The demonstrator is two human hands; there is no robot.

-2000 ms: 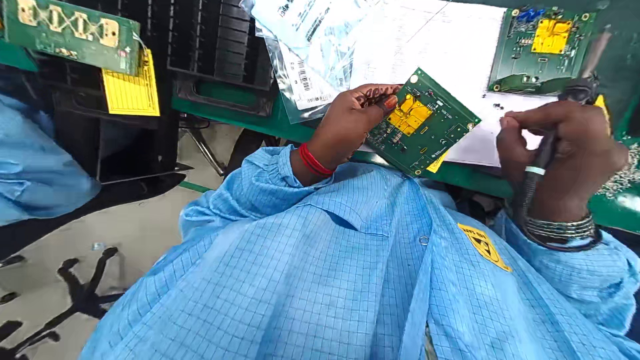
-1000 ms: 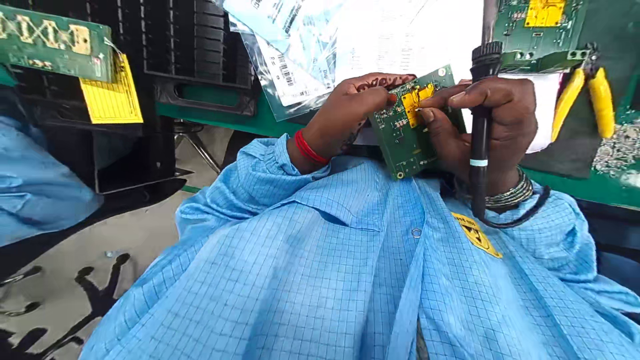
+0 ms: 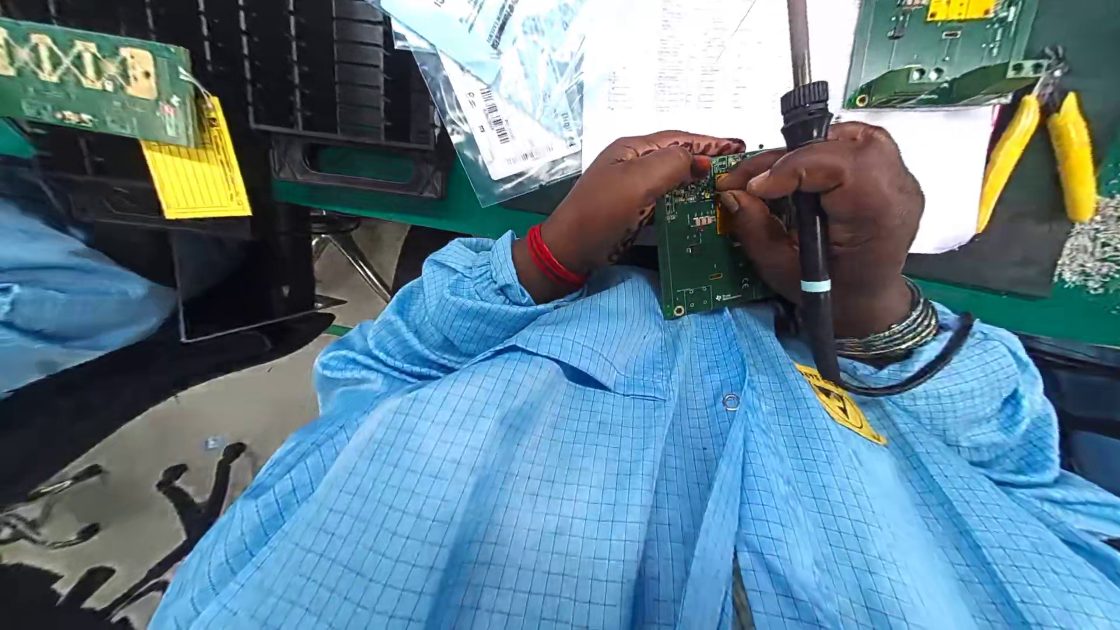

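Observation:
Close in front of my chest, my left hand (image 3: 643, 188) grips a green printed circuit board (image 3: 700, 262) by its upper left side. My right hand (image 3: 844, 210) has a black-handled soldering iron (image 3: 814, 254) tucked between its fingers, the shaft pointing up and away. The thumb and index fingertips of that hand are at the yellow part (image 3: 723, 206) on the board and cover most of it. Whether they pinch it cannot be seen. The iron's tip lies outside the view.
Printed paper (image 3: 691, 79) and a clear bag (image 3: 525, 114) lie beyond my hands. At right are a second circuit board (image 3: 941, 52), yellow-handled cutters (image 3: 1072, 157) and a heap of metal clippings (image 3: 1094, 254). A black rack (image 3: 350, 79) and a tagged board (image 3: 96, 87) stand left, beside a person's blue sleeve (image 3: 70, 297).
My right hand has come left with the soldering iron, onto the board's yellow part. The board has turned more upright in my left hand. The yellow-handled cutters have come into fuller view.

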